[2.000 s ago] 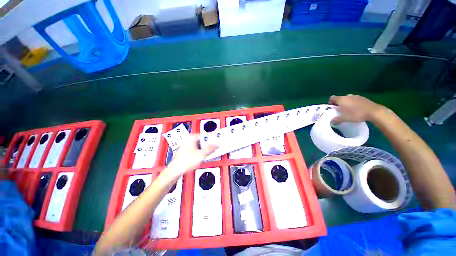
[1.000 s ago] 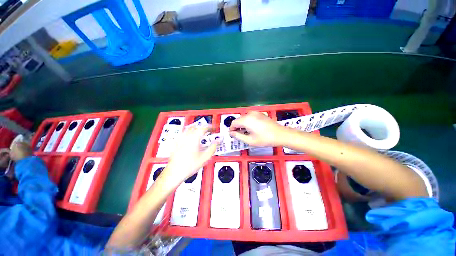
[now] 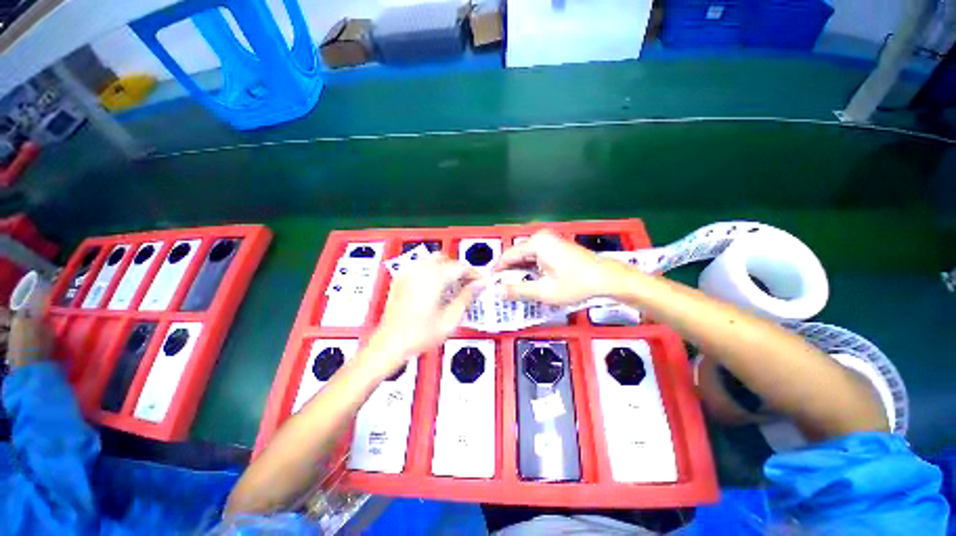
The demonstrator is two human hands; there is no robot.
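Observation:
The red tray (image 3: pixel 687 419) holds white and dark grey handsets in two rows, such as the dark one (image 3: pixel 548 414). The label strip (image 3: pixel 687 249) runs from the large white label roll (image 3: pixel 763 274) over the tray's back row to my hands. My left hand (image 3: pixel 425 298) and my right hand (image 3: pixel 550 270) are close together over the back row, both pinching the strip's end. A loose label (image 3: pixel 411 258) lies tilted at a back compartment, beside my left hand. The exact grip of the fingertips is blurred.
A second red tray (image 3: pixel 194 393) with handsets is at the left, beside another person's hand (image 3: pixel 29 333) and blue sleeve. A second white roll and a brown ring lie partly under my right forearm. A blue stool (image 3: pixel 257 79) stands beyond the green surface (image 3: pixel 440 188).
My right hand has come from the large roll to my left hand over the tray. In the last second both hands stay close and the strip's end bends between them. The other person's hand has shifted.

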